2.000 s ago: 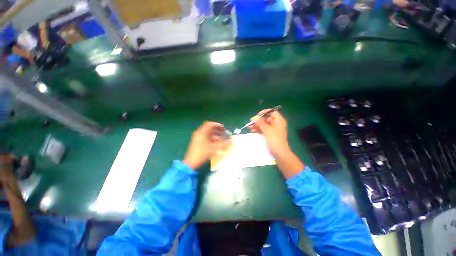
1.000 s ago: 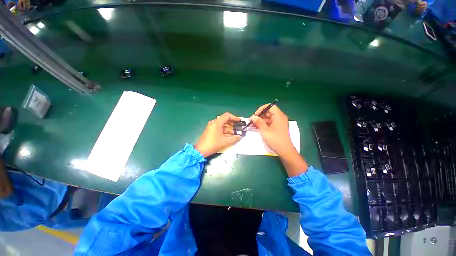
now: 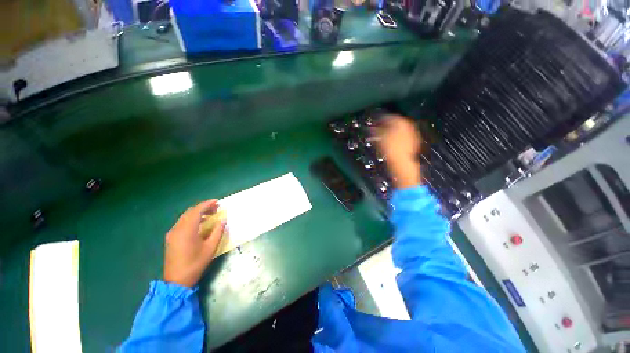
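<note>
My left hand point(image 3: 193, 243) lies at the left end of a white label sheet point(image 3: 266, 210) with a yellowish edge, its fingers over that end; no module shows in it. My right hand point(image 3: 398, 143) is motion-blurred over the black blister tray point(image 3: 356, 160), whose pockets hold small modules with silvery details. The blur hides its fingertips, so I cannot tell whether it holds anything. The pen-like tool seen before is not clearly visible.
A dark flat rectangle point(image 3: 336, 183) lies between sheet and tray. Stacked black trays point(image 3: 519, 89) stand beyond. A grey-white machine point(image 3: 532, 276) is at right. Two small modules point(image 3: 93, 185) and a second label sheet point(image 3: 55, 296) are at left. A blue bin point(image 3: 216, 27) stands across.
The view has turned right. My right hand has left the sheet and moved over the tray. The module is no longer visible in my left hand, which has stayed at the sheet's left end.
</note>
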